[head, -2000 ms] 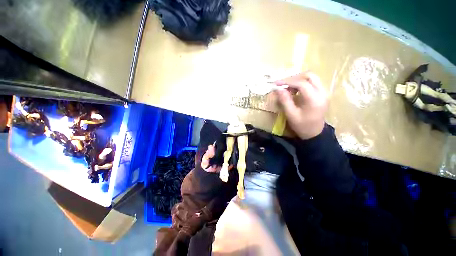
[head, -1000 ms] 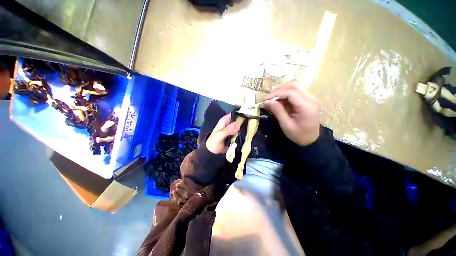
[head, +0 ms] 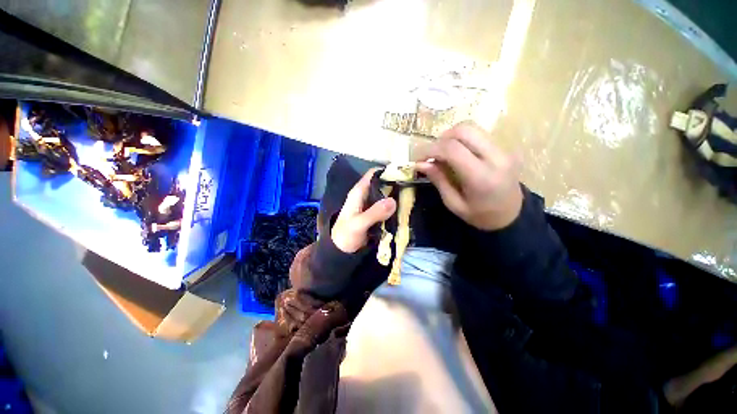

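Note:
A tan figure body with two slim legs hangs over my lap, with a black part around its top. My left hand is shut on the figure from the left side, thumb towards the legs. My right hand pinches a thin white stick at the figure's pale top end. The fingertips of my right hand cover part of the stick. Whether the stick's tip touches the figure is too small to tell.
A tan bench under shiny film spans the top. A joined figure lies at its right. A raised blue bin holds brown-black and tan figures. A low blue crate holds black parts. A cardboard box stands on the floor.
My right hand has come down from the bench with the stick to the figure's top. My left hand has risen and closed around the figure's upper part. The view has shifted.

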